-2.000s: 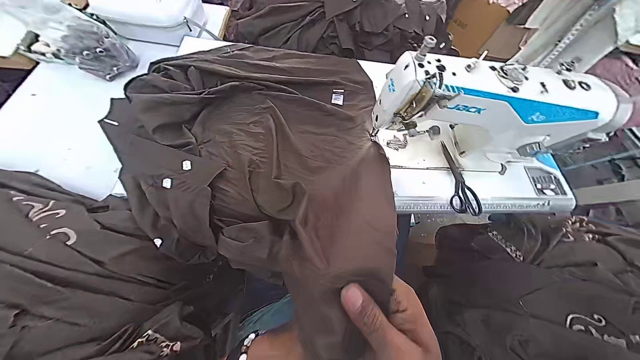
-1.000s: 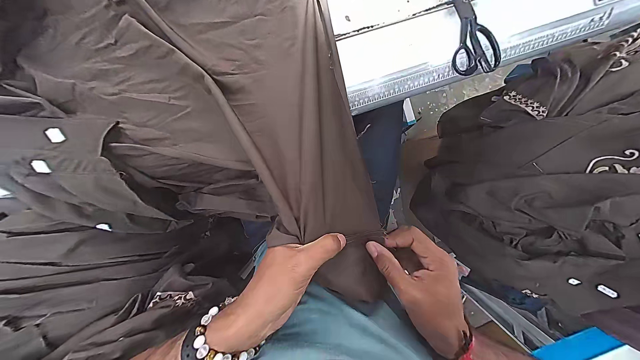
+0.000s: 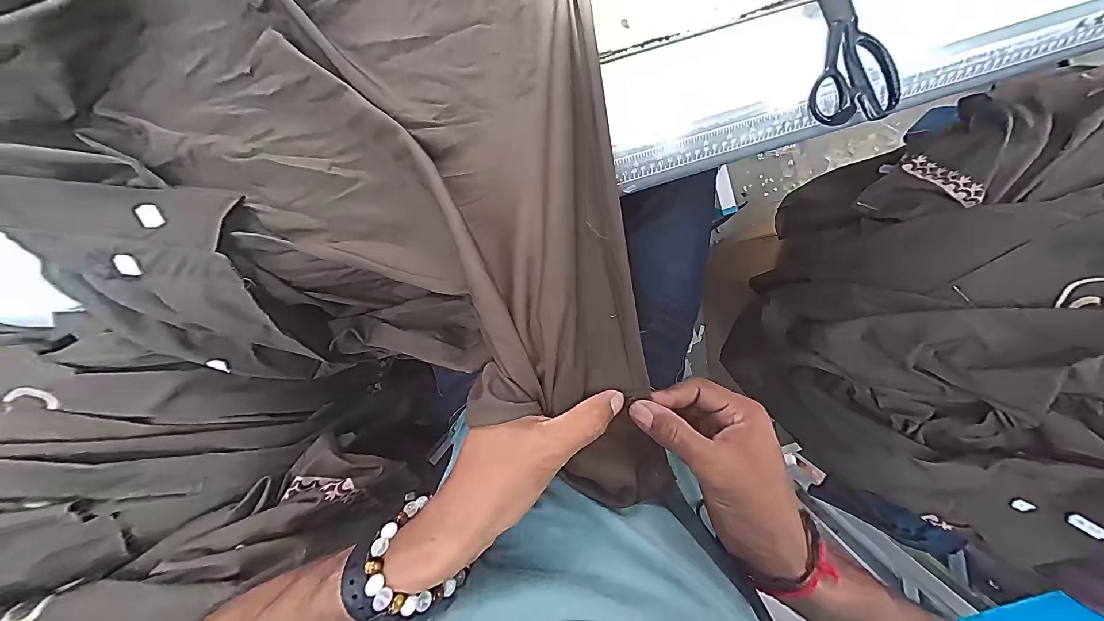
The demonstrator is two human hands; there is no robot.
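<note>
Brown fabric of a garment (image 3: 535,216) hangs from the sewing table down to my lap. My left hand (image 3: 535,457), with a beaded bracelet at the wrist, grips the bunched lower part, thumb on top. Close beside it, my right hand (image 3: 720,440), a red thread at its wrist, pinches the fabric's right edge between thumb and fingertips. The two thumb tips nearly meet. Both hands' fingers under the cloth are partly hidden. White stickers (image 3: 149,216) dot the garment part at the left.
Black-handled scissors (image 3: 854,82) lie at the edge of the white sewing table (image 3: 690,95), which has a ruler strip (image 3: 716,142) along its front. Piles of brown garments with embroidered trim lie at the right (image 3: 949,302) and the lower left (image 3: 172,483). A blue object (image 3: 1031,608) shows at the lower right corner.
The view has moved down and closer to the lap, and the sewing machine has left it. My right hand has come onto the fabric edge beside my left. Over the last second the hands have barely moved.
</note>
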